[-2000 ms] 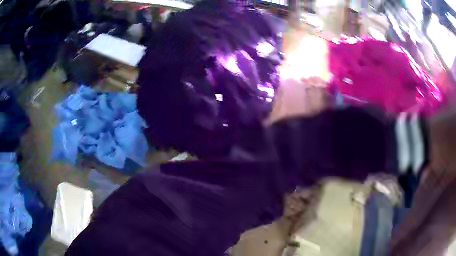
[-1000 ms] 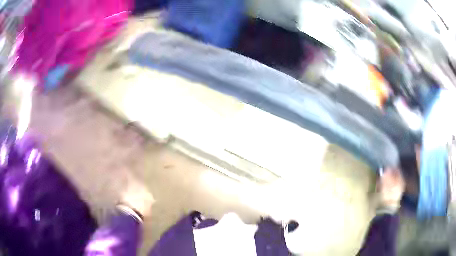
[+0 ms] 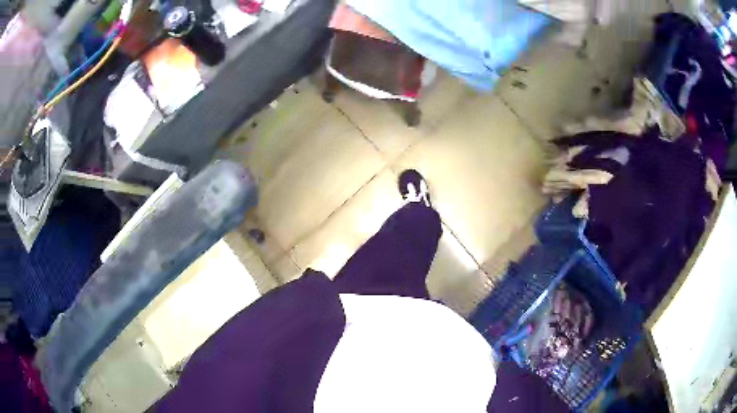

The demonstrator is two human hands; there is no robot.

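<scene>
The narrow pressing board (image 3: 149, 270) with dark grey-blue padding lies bare at the left, its rounded end towards the upper middle. The steam iron (image 3: 36, 177) rests on its stand at the far left, with blue and yellow-orange lines rising from it. A pale flat panel (image 3: 202, 302) shows beneath the board. Neither of my hands can be seen; only my dark purple clothing, a white area at my front and one shoe show at the lower middle.
A blue plastic crate (image 3: 594, 266) with small items stands on the floor at right, beside a dark purple heap (image 3: 646, 210). Light-blue cloth (image 3: 469, 32) hangs at the top. A cluttered bench (image 3: 234, 89) stands upper left. A white board (image 3: 699, 314) is at the right edge.
The view has swung right and down. The pressing board now lies at the left, the floor and crate have come into view, and both hands have left the picture.
</scene>
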